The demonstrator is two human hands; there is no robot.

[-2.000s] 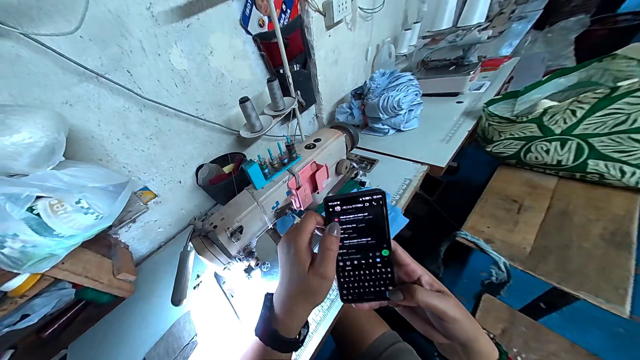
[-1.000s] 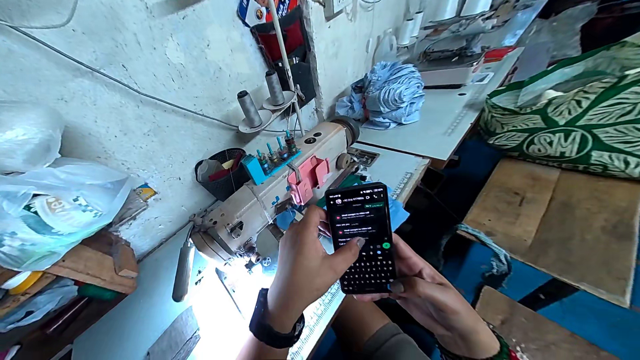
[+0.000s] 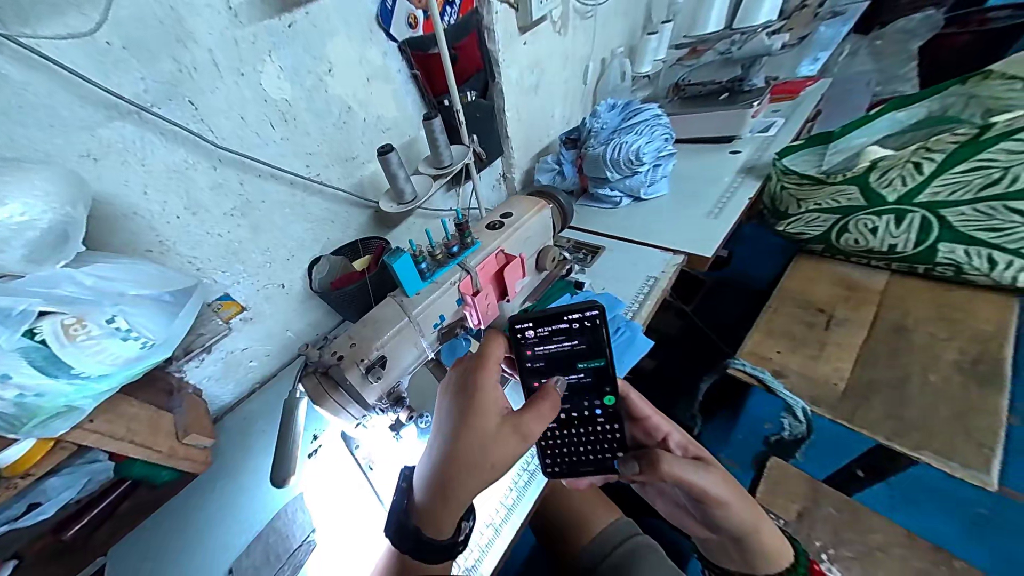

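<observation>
A black smartphone [image 3: 570,392] is held upright between both hands, its lit screen showing a chat and a keyboard. My left hand [image 3: 488,424], with a black watch on the wrist, grips the phone's left edge, its thumb over the middle of the screen. My right hand [image 3: 680,472] supports the lower right side and bottom of the phone, thumb at the lower corner. Behind the phone stands a sewing machine [image 3: 424,316] with a pink magnetic-looking holder [image 3: 492,288] on its arm and a bright lamp glow at the needle. Light blue fabric [image 3: 620,332] lies partly hidden behind the phone.
Two grey thread cones [image 3: 396,174] stand against the wall. A bundle of blue cloth [image 3: 620,152] rests on the adjoining table [image 3: 680,200]. At right, a green patterned bag [image 3: 904,184] sits on a wooden bench [image 3: 872,344]. Plastic bags [image 3: 104,328] are at left.
My left thumb has moved over the phone's screen, from the upper left edge to lower down, then slightly back up and left. Both hands still hold the phone.
</observation>
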